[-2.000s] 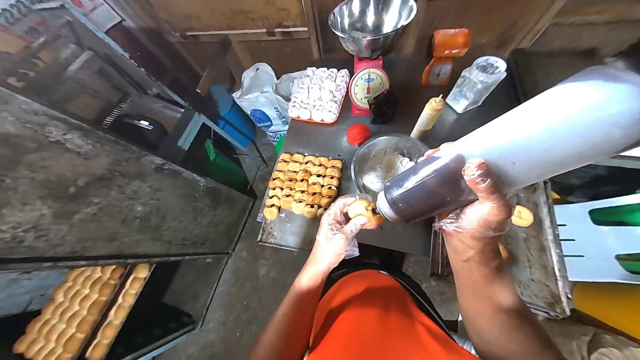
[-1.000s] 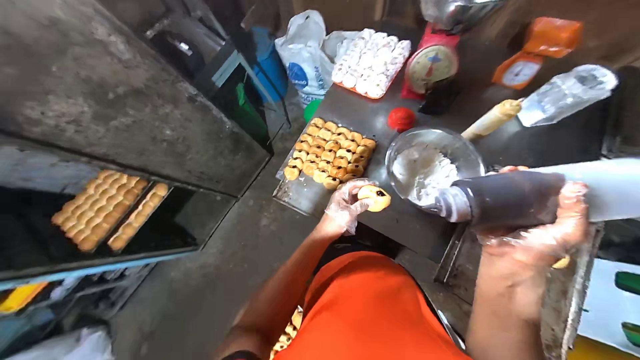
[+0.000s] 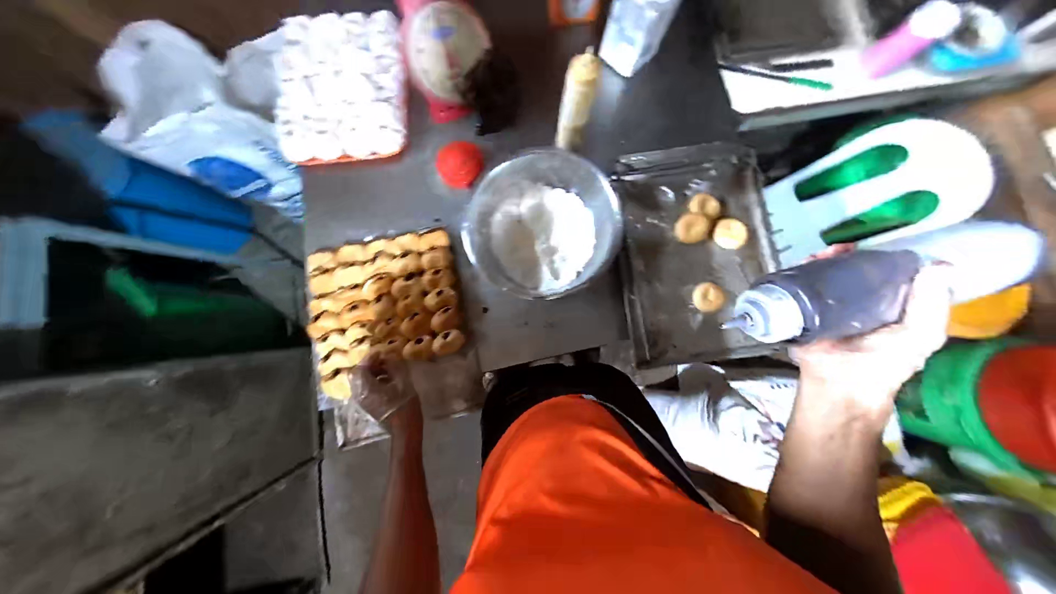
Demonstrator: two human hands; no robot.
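Note:
My left hand, in a clear plastic glove, is at the near edge of the rows of filled buns on a metal tray; blur hides whether its fingers still hold a bun. My right hand grips a clear squeeze bottle with dark filling, its nozzle pointing left over the right side of a second metal tray. Several small round buns lie on that tray. Between the trays stands a steel bowl of white powder.
Behind the bun rows is a tray of white-coated pieces. A red kitchen scale, a red lid-like object and a cream-filled bottle stand at the back. A white plastic rack is at the right, plastic bags at the left.
My left hand has moved from beside the bowl, where it held a bun, to the bun rows. My right hand has carried the bottle away from the bowl to the right. The view has shifted right.

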